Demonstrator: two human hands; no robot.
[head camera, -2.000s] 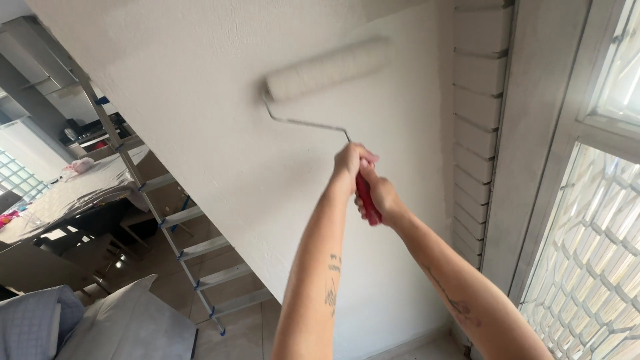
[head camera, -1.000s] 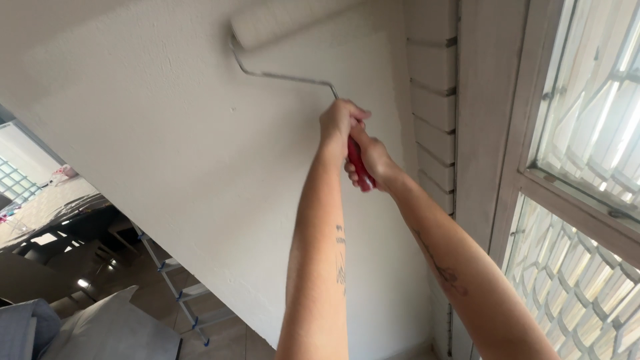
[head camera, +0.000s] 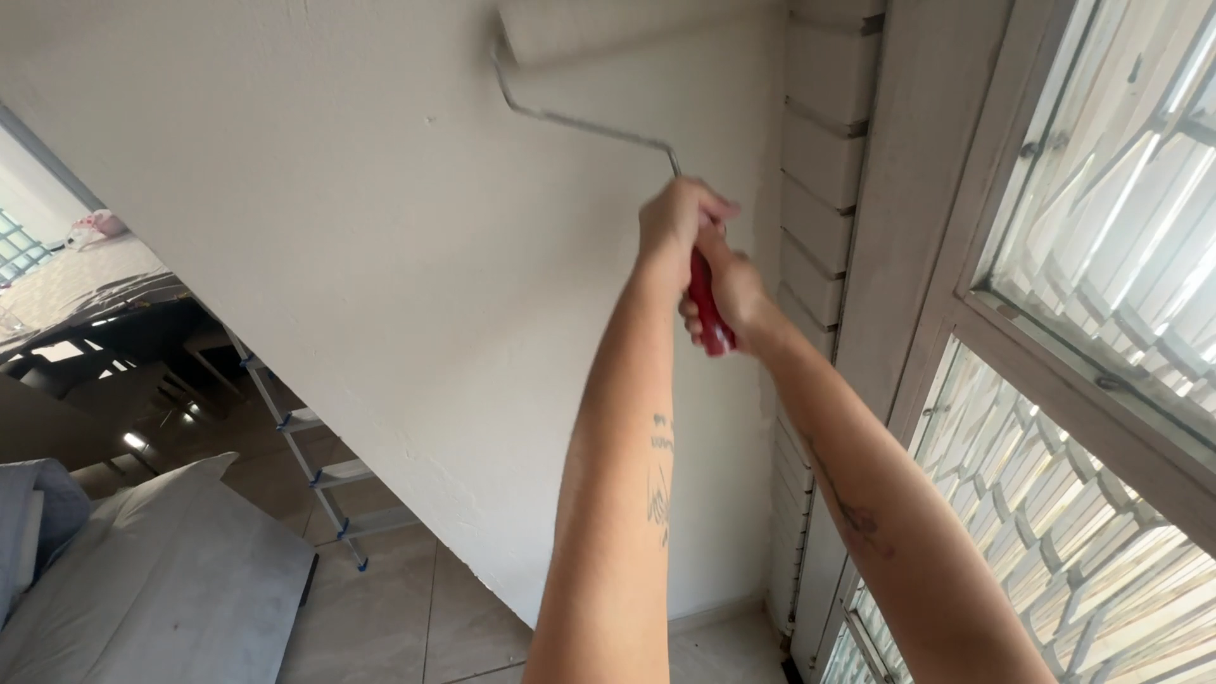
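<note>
Both hands grip a paint roller by its red handle (head camera: 711, 313), arms stretched up and forward. My left hand (head camera: 673, 223) is uppermost, closed round the top of the handle where the metal frame (head camera: 598, 129) begins. Just below and to the right, my right hand (head camera: 736, 290) wraps the lower handle, whose end shows beneath it. The bent frame rises to the pale roller sleeve (head camera: 608, 28) at the top of the view, blurred and seemingly against the white wall (head camera: 408, 256). The sleeve's right part is hard to tell from the wall.
At right stand a barred, metal-framed window (head camera: 1102, 237) and a strip of grooved blocks (head camera: 826, 157). The wall's slanted edge runs down from the left. Beyond it are a stepladder (head camera: 328, 475), a covered table (head camera: 85, 275) and a grey sofa (head camera: 180, 570) on a tiled floor (head camera: 389, 598).
Two seconds ago the whole roller sleeve showed lower in view; now it sits at the top edge, partly cut off. Both hands keep their hold. The view has shifted, with less of the ladder showing.
</note>
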